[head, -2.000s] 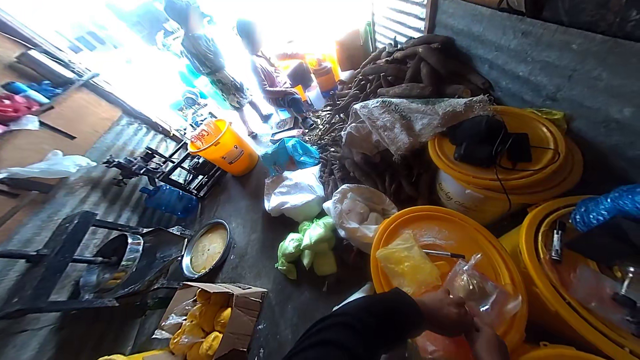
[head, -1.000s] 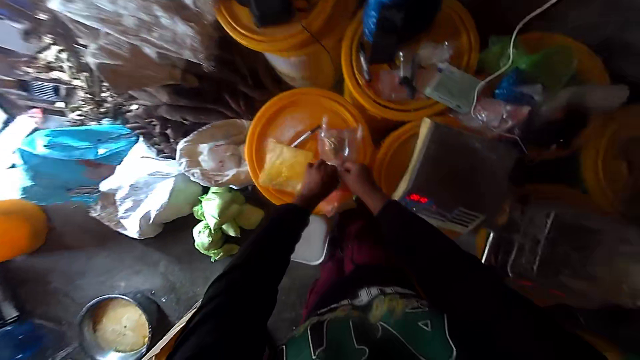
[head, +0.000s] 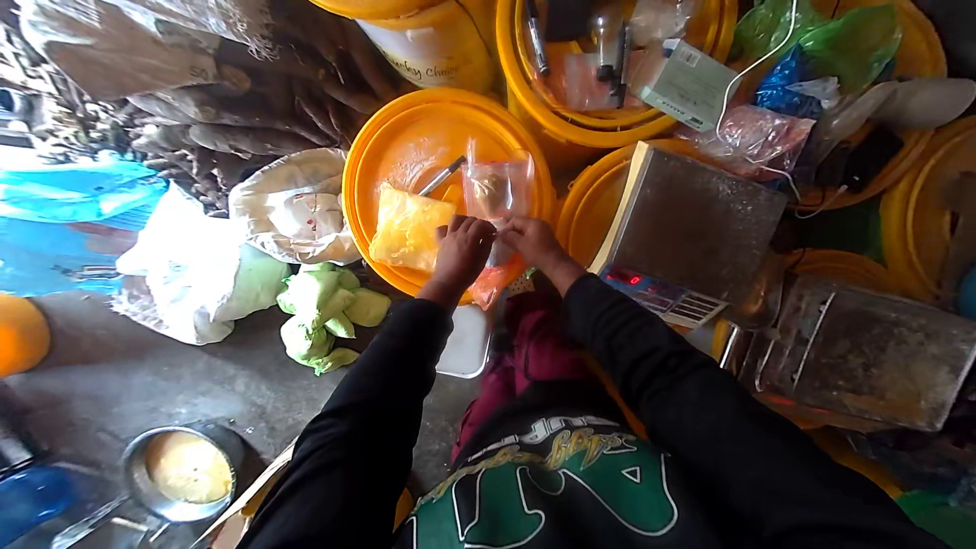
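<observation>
My left hand (head: 463,248) and my right hand (head: 532,242) meet over the near part of an orange bucket lid (head: 427,126). Their fingertips pinch the near end of a clear plastic bag (head: 497,183) with something brownish inside. Left of the bag lies a folded yellow plastic packet (head: 408,229), beside my left hand. A marker pen (head: 442,175) rests on the lid just beyond the packet. Reddish-orange plastic (head: 492,286) shows below my hands at the near rim.
A digital scale (head: 690,221) stands to the right, beside more orange buckets. Left are a white sack (head: 293,206), green plastic bags (head: 328,313) and piled roots (head: 259,99). A metal pot (head: 187,473) stands on the floor at lower left. A white cable (head: 762,61) crosses the right-hand lids.
The view has swung down and to the right since the earliest frame. Both hands stay at the clear bag, close together over the lid.
</observation>
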